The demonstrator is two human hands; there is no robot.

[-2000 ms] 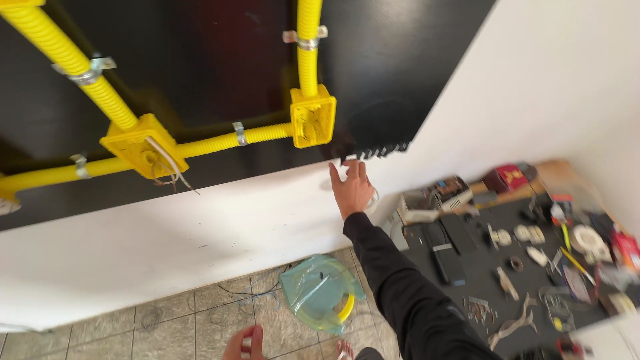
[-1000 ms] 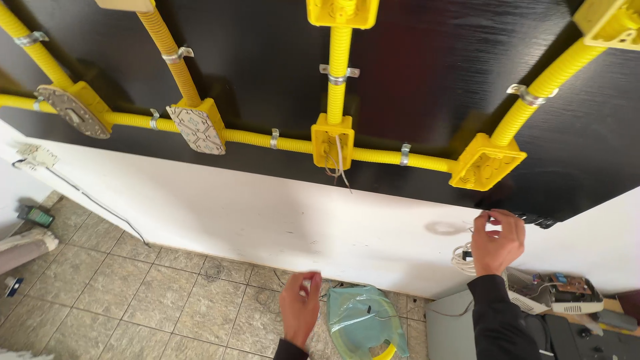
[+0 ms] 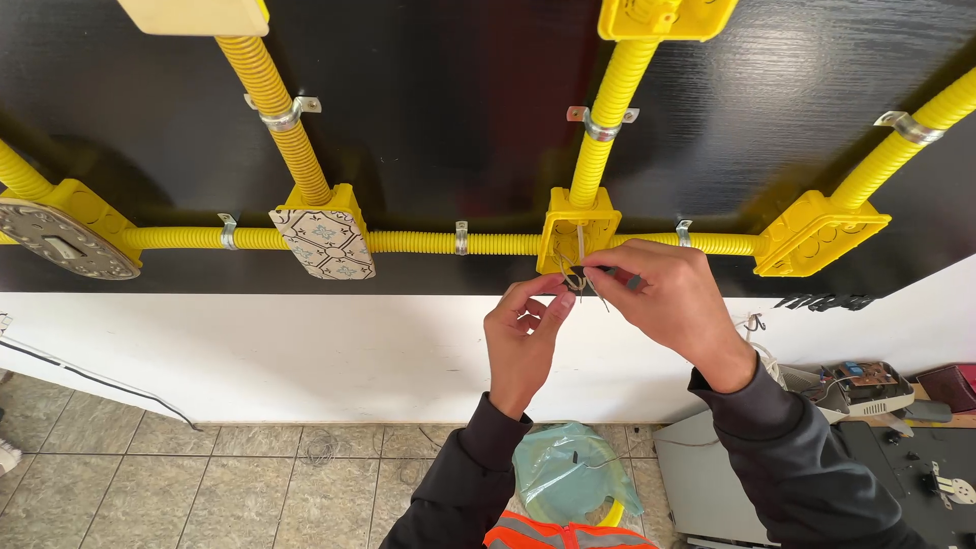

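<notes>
Thin electrical wires [image 3: 572, 276] hang out of an open yellow plastic electrical box [image 3: 545, 229] on the black board. My left hand [image 3: 530, 328] is just below the box, its thumb and forefinger at the wires on their left side. From the right, my right hand [image 3: 663, 293] pinches the wires between thumb and forefinger, with a small dark piece by its fingers. Yellow corrugated conduit [image 3: 602, 145] enters the box from above and from both sides, fixed by metal clamps [image 3: 601, 126].
Left stands a box with a patterned cover plate [image 3: 328, 244]; right, another open yellow box [image 3: 823, 236]. Black strips [image 3: 823, 303] hang at the board's lower edge. A bluish plastic bag [image 3: 572, 473] lies on the tiled floor. A dark table [image 3: 877, 473] holds parts at lower right.
My right hand has moved left from near the black strips at the board's edge to the wires. My left hand has risen to them too. The view has shifted.
</notes>
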